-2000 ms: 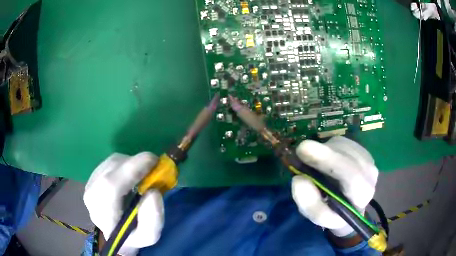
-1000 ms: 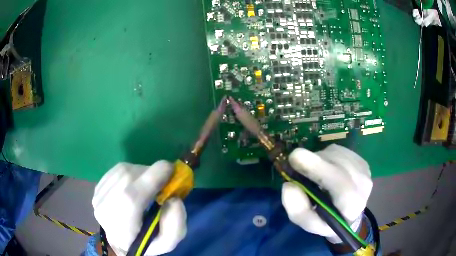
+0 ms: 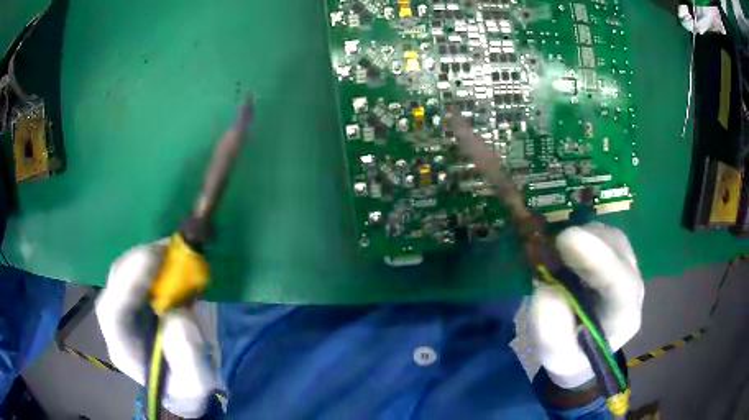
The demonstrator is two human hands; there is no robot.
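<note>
The green circuit board [image 3: 608, 123] lies on the green mat, with rows of silver, black and yellow parts. My gloved left hand [image 3: 164, 328] is closed around the left soldering iron [image 3: 218, 176], whose tip points up over the bare mat, left of the board. My gloved right hand [image 3: 587, 303] is closed around the right soldering iron [image 3: 497, 172]. Its blurred tip is over the middle of the board; whether it touches cannot be told. The two tips are wide apart.
A dark iron stand with a yellow-brown sponge [image 3: 31, 148] is at the far left. Another stand with a sponge [image 3: 724, 193] is at the far right, with white crumpled material [image 3: 700, 18] above it. The green mat [image 3: 131, 205] has its front edge near my blue clothing.
The tips, together at the board's left part one second ago, have parted. My left hand and iron moved left off the board; my right hand and iron moved right and slightly up.
</note>
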